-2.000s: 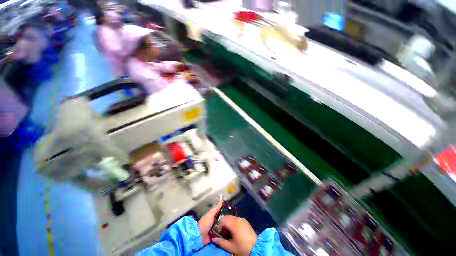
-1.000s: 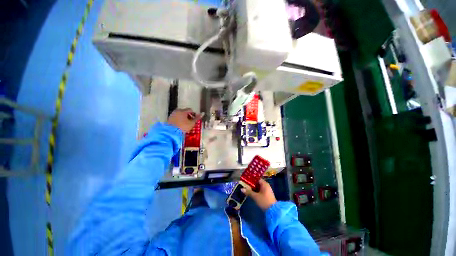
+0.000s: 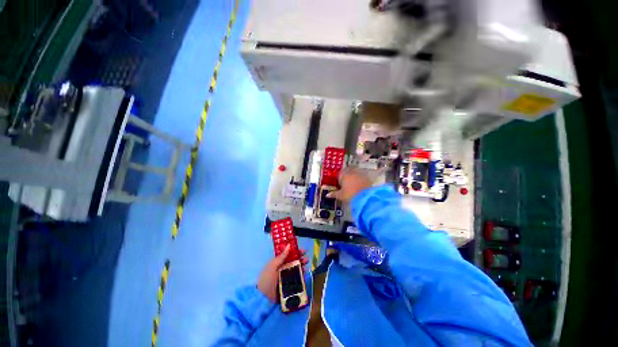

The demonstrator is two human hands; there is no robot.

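My left hand [image 3: 270, 274] holds an open red flip phone [image 3: 284, 234] in front of the machine's front left corner, keypad half up and gold-edged screen half toward me. My right hand [image 3: 354, 184] has its fingertips on the gold-edged half of another open red phone [image 3: 333, 165], which lies in the left fixture [image 3: 311, 203]. The right fixture [image 3: 434, 177] holds a third phone, its red half partly hidden under the blurred machine head.
The cream-white machine [image 3: 325, 71] has its beam across the top. Several closed dark-red phones [image 3: 501, 259] lie on the green bench at right. At far left stands a grey-white table or machine [image 3: 95, 152] with a metal frame, beyond a yellow-black floor line [image 3: 197, 146].
My left hand has moved from the left fixture to near my body and now holds a phone. My right hand has moved from the front to the phone in the left fixture. The view has shifted left.
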